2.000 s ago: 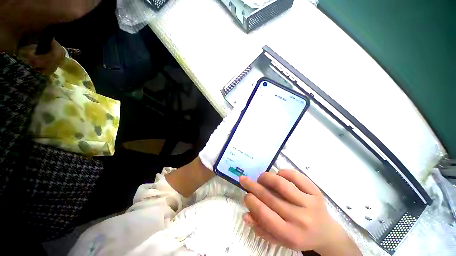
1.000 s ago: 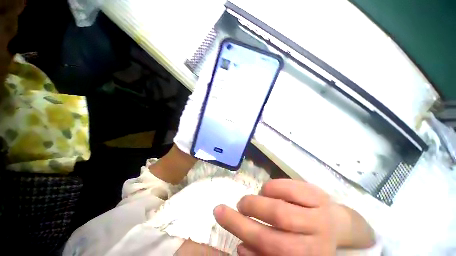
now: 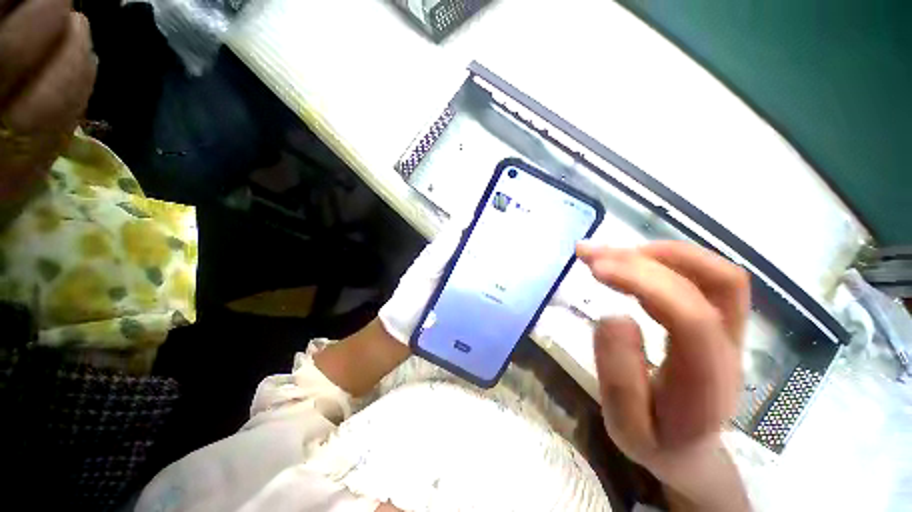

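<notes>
A black-edged smartphone [image 3: 508, 270] with a lit white-to-blue screen lies in the middle of the view, tilted to the right. My left hand [image 3: 415, 295], in a thin white glove, holds it from below; most of its fingers are hidden behind the phone. My right hand [image 3: 680, 345] is bare and holds nothing. Its fingers are apart and bent, with a fingertip at the phone's right edge; whether it touches cannot be told. Behind the phone a long, shallow metal chassis [image 3: 655, 212], silver-grey inside with perforated ends, lies on the white bench, partly hidden by phone and right hand.
Another chassis [image 3: 440, 14] is cut off at the top edge. Clear plastic film [image 3: 880, 320] lies at the right end of the bench. A green surface [image 3: 790, 90] runs beyond the bench. At the left are another person's hand [image 3: 45, 90], a yellow-patterned sleeve cover [image 3: 100, 250] and checked clothing.
The screen has changed from a white page to a white-to-blue one. My right hand has left the screen's lower part, dropped below, then risen to the phone's right side. The camera view has shifted.
</notes>
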